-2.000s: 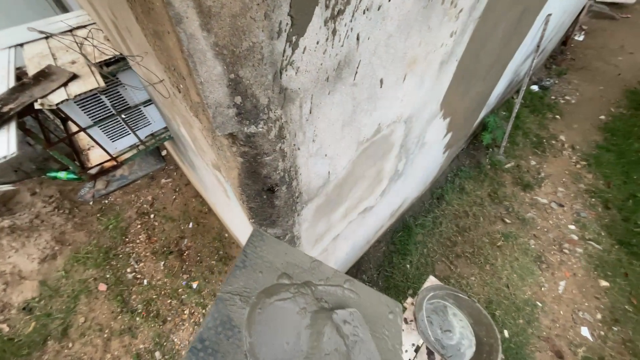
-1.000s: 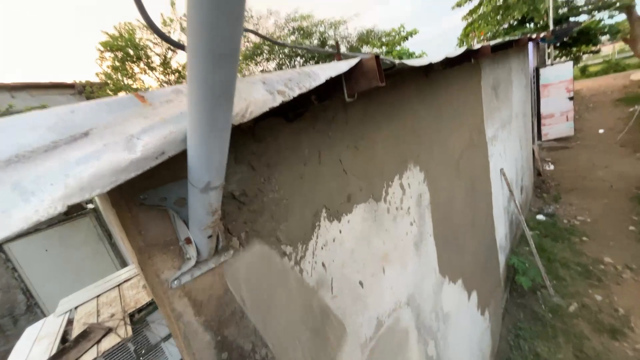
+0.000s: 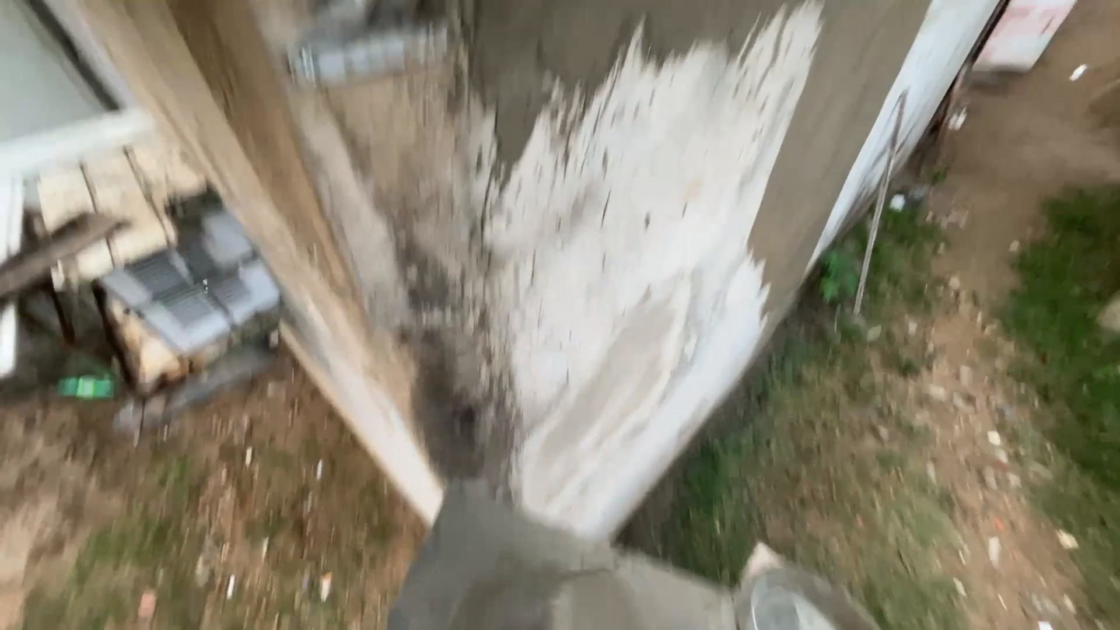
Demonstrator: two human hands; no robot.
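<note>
Neither of my hands shows in the head view. A flat board with wet grey mortar on it reaches up from the bottom edge, close to the foot of a wall corner; what holds it is out of sight. Behind it rises the wall, with a ragged whitish patch between areas of darker grey render. The image is blurred by motion. A round bucket, partly cut off by the bottom edge, stands just right of the board.
A thin pole leans by the wall's right side above grass and rubble. At left, boards and a louvred grey panel lie stacked near a green plastic item. A metal bracket is on the wall.
The view has swung from the ground up to the roof edge and back down. The mortar board, out of view one second ago, shows again at the bottom.
</note>
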